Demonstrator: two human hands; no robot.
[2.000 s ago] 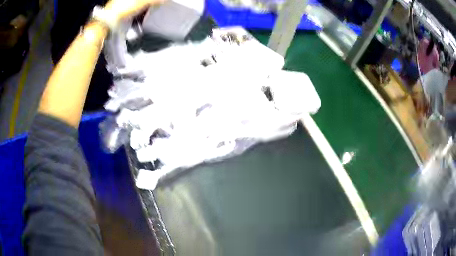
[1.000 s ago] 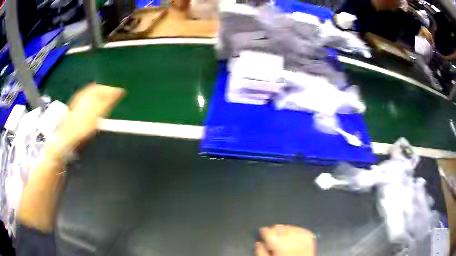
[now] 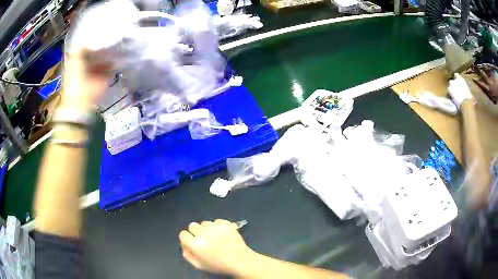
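My left hand (image 3: 90,76) is raised over the blue pad (image 3: 188,158), blurred, its fingers around the near side of a blurred white power strip (image 3: 104,27) with clear plastic about it. My right hand (image 3: 215,245) is a fist above the dark mat, with a small pale tip of a tool (image 3: 241,224) sticking out by the thumb. A closed white power strip (image 3: 123,129) lies on the pad, beside a bagged cord with a white plug (image 3: 237,128).
Closed power strips (image 3: 423,210) with bagged cords are heaped at the right. An open housing (image 3: 327,109) shows its board at the belt rail. The green belt (image 3: 327,54) curves behind. Another worker's gloved hand (image 3: 460,90) is by small blue parts (image 3: 439,159).
The view has swung right. My left hand has gone from the left side of the mat to the blue pad, now with a white strip. My right fist shows more fully.
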